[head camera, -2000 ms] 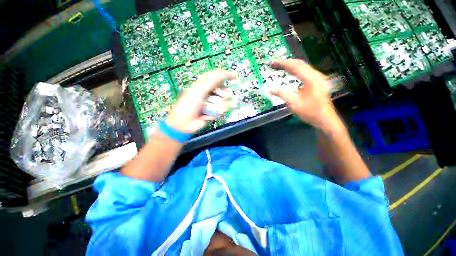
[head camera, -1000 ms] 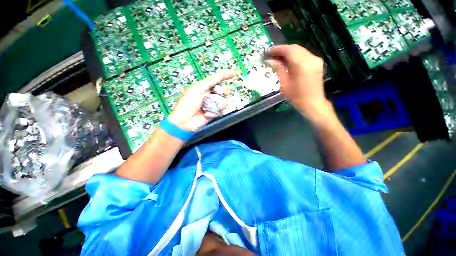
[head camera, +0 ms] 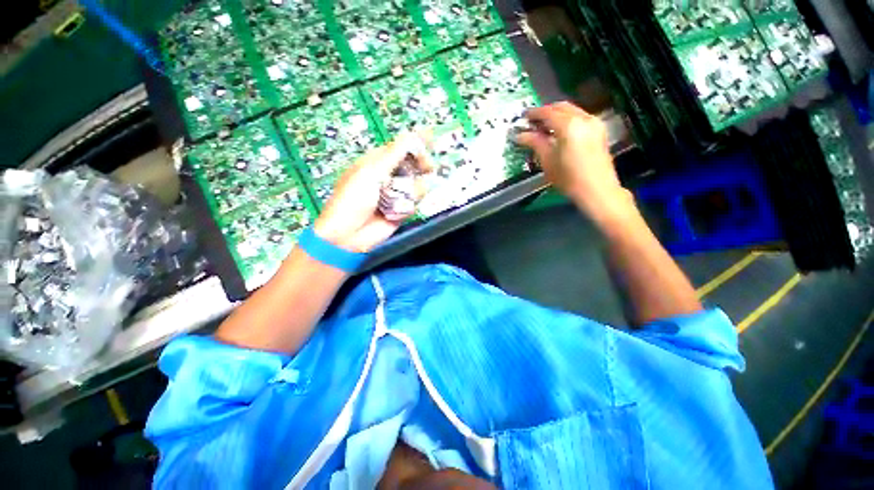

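Note:
Green circuit boards point(head camera: 331, 144) lie in two rows on a black carrier tray point(head camera: 209, 234) in front of me. My left hand point(head camera: 369, 196), with a blue wrist strap point(head camera: 331, 251), is over the near row, palm up and fingers curled. It holds a handful of silvery metal components point(head camera: 401, 191). My right hand point(head camera: 572, 153) is over the near right corner of the boards. Its thumb and fingertips are pinched on a small component point(head camera: 526, 124), partly hidden and blurred.
A clear plastic bag point(head camera: 72, 278) of silvery pieces is at the left on a pale rail. Stacked loaded trays point(head camera: 738, 67) with green boards stand at the right. A blue cord point(head camera: 125, 33) hangs at the upper left. A blue bin point(head camera: 714, 211) is below the bench at the right.
Since the earliest frame, the tray and bag have shifted left in view. My right thumb and fingers have gone from spread to pinched. My left hand still holds the silvery pieces.

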